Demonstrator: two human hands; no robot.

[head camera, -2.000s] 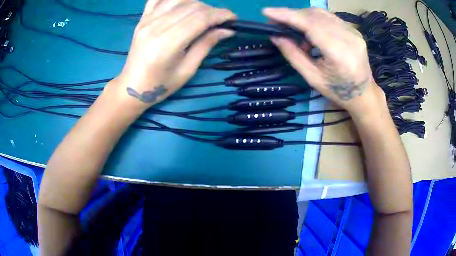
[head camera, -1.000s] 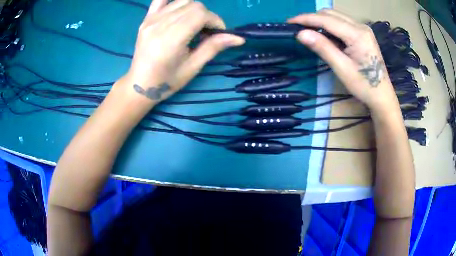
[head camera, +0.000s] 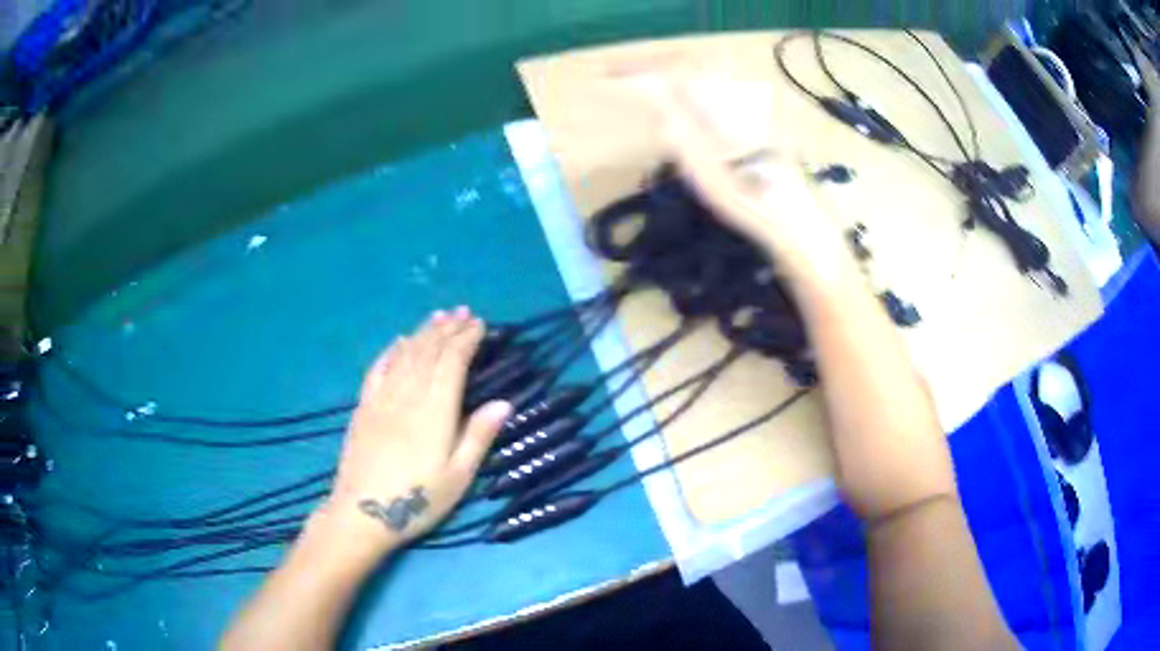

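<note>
My left hand (head camera: 420, 426) lies palm down on the black cables, its fingers flat at the left ends of the in-line controllers (head camera: 534, 455); its thumb rests beside them. The controllers sit side by side on the green bench, white marks showing on several. My right hand (head camera: 712, 140) is blurred, fingers stretched out over the far side of the coiled cord bundles (head camera: 738, 274) on the cardboard sheet (head camera: 712, 452); I see nothing held in it. The cords run from the controllers to these bundles. The hand and forearm hide part of the bundles.
A separate looped cable (head camera: 871, 121) lies on the far right cardboard. A white backing sheet (head camera: 642, 464) shows under its edge. A dark pile of cable ends (head camera: 19, 445) is at far left. Headphones (head camera: 1062, 407) are in the blue tote at right. Another person's arm shows at the right edge.
The view has swung right and shows more cardboard. Both hands have let go of the controller they held up. My left hand now lies on the cables; my right hand has moved over the bundles.
</note>
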